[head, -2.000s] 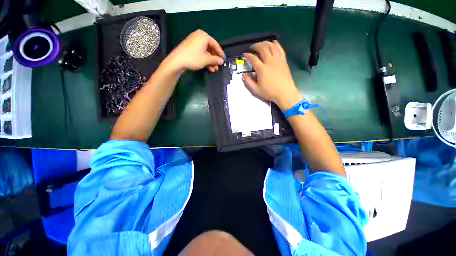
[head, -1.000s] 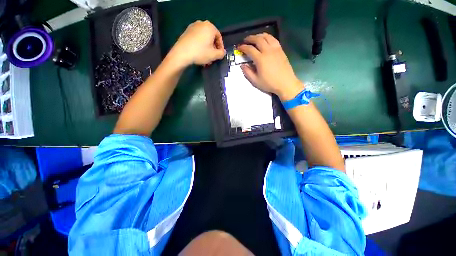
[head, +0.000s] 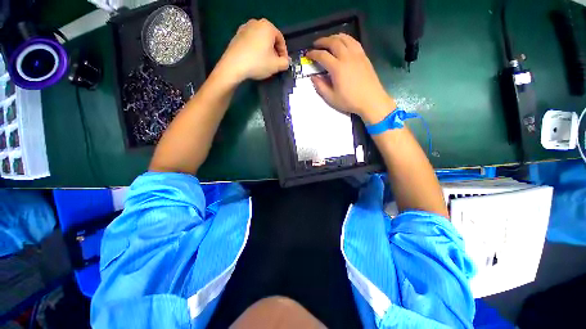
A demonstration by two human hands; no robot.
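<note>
The opened tablet unit (head: 321, 125), with a large white face, lies in the black fixture (head: 277, 144). Its board end (head: 298, 64) has small parts and a yellow patch at the far side. My left hand (head: 260, 51) is at the far left corner of the unit, thumb and fingertips pinched together; whether a small part is between them is too small to tell. My right hand (head: 347, 74) rests over the far right part of the unit, fingers bent and apart, fingertips by the yellow patch. It covers part of the board end.
A black parts tray (head: 201, 61) at left holds a round dish of screws (head: 167, 35) and a heap of dark small parts (head: 149, 103). A screwdriver (head: 413, 32) hangs right of the fixture. A purple-ringed device (head: 38, 62) and white blister tray (head: 22, 138) are far left.
The view has shifted slightly. Both hands stay at the unit's far end, with my left fingertips still pinched at its corner and my right fingers still near the yellow patch.
</note>
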